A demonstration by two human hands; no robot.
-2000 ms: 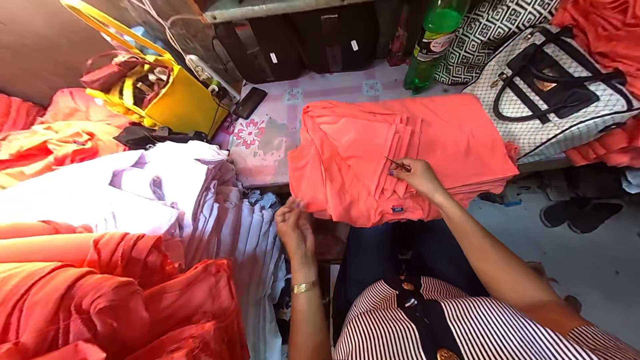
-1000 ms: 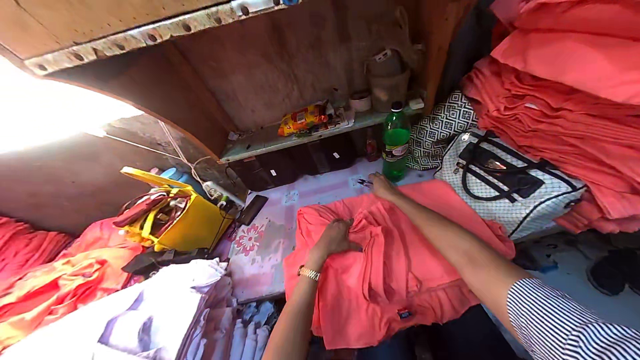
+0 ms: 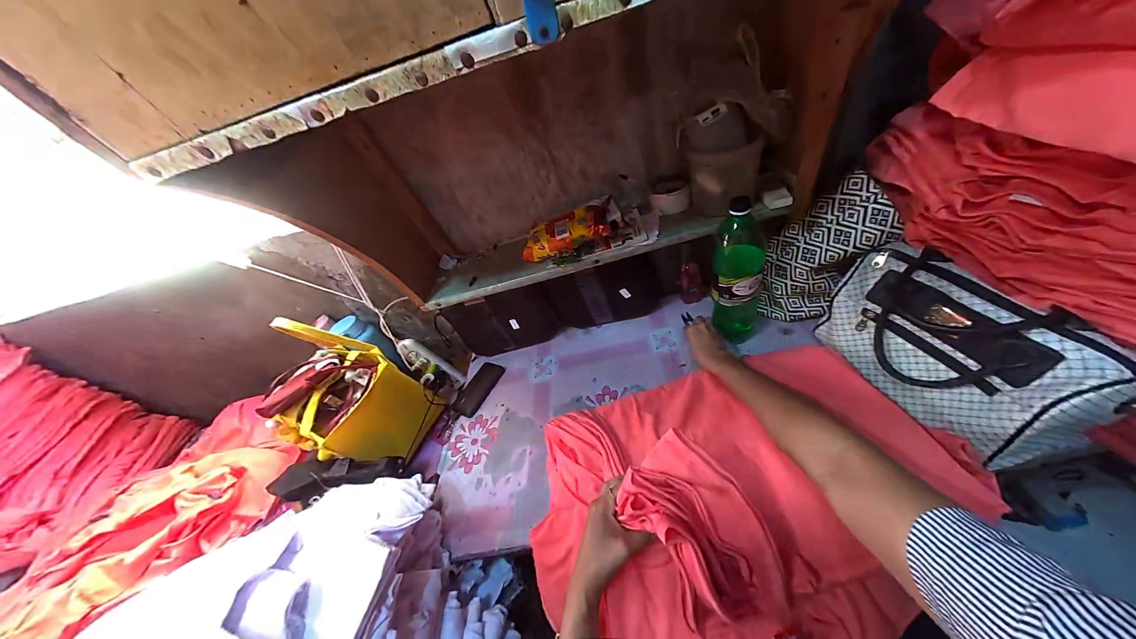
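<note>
My left hand (image 3: 611,532) grips a bunched fold of coral-coloured fabric (image 3: 843,390) that lies on the table and over its near edge. My right hand (image 3: 707,344) reaches to the far side of the table, just left of a green plastic bottle (image 3: 739,271). At its fingertips is a small dark tool (image 3: 690,319), which looks like thread snips; whether the fingers still hold it cannot be told. Much of the hand's grip is hidden by its back.
A patterned plastic cover (image 3: 506,444) lies over the table, with a phone (image 3: 479,389) and a yellow bag (image 3: 382,408) at left. White garments (image 3: 328,550) are piled near left. A checked handbag (image 3: 967,373) stands right, by stacked coral fabric (image 3: 1003,222). Above is a shelf (image 3: 497,282).
My right hand has moved from the fabric to beside the bottle. My left hand, beside the fabric two seconds ago, now grips it. The view has tilted up.
</note>
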